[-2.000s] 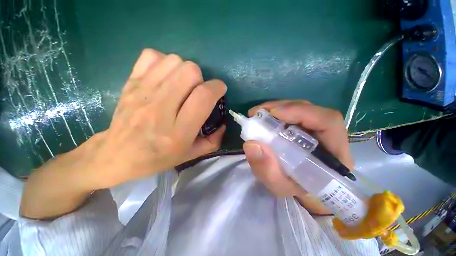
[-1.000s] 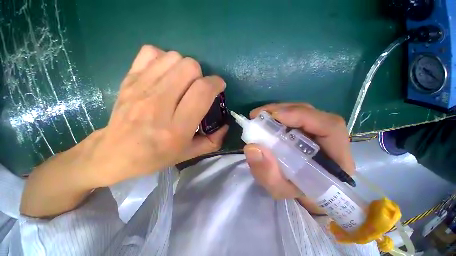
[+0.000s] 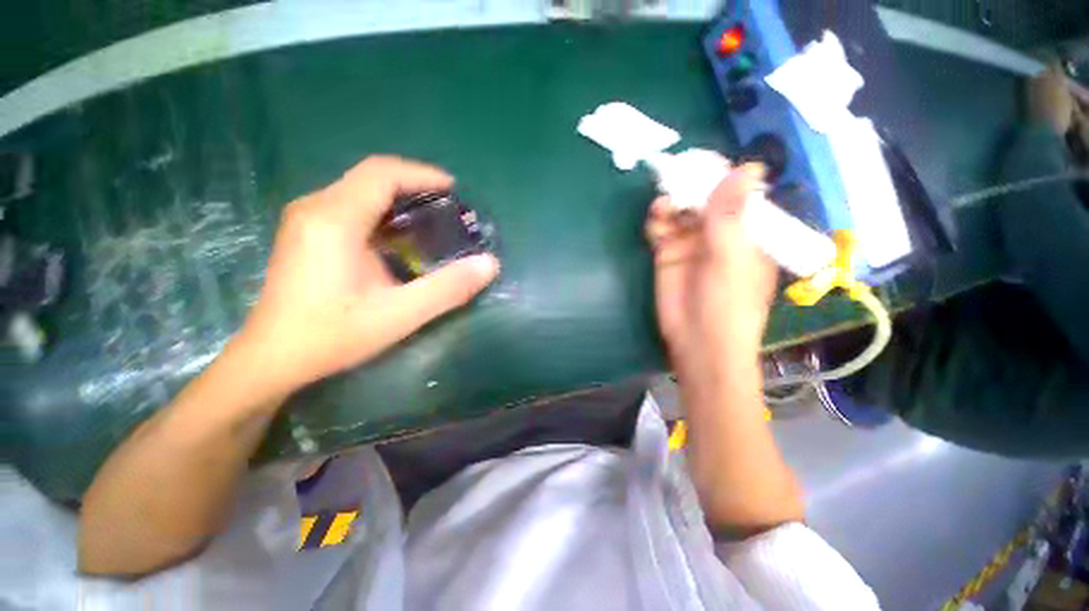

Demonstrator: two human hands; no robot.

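Note:
My left hand (image 3: pixel 346 269) holds a dark watch housing (image 3: pixel 432 232) between thumb and fingers, over the green bench (image 3: pixel 537 322). A small yellowish area shows on the housing's lower left. My right hand (image 3: pixel 717 257) is wrapped around the white dispensing syringe (image 3: pixel 788 234), beside the blue dispenser. The syringe's front points up and left at a crumpled white tissue (image 3: pixel 631 131); its needle cannot be made out. A yellow cap (image 3: pixel 824 277) with a pale hose is at the syringe's rear. The picture is somewhat blurred.
The blue dispenser (image 3: pixel 782 113) stands at right with a red lit display and white tissue on top. Blurred dark items (image 3: pixel 30 272) lie at the far left edge. A pale rail (image 3: pixel 299 38) crosses the back. Another person's arm (image 3: pixel 1051 179) shows at far right.
The view has shifted and shows more bench. My right hand has moved the syringe away from the housing, to the right by the tissue. My left hand's grip is wider, showing more of the housing.

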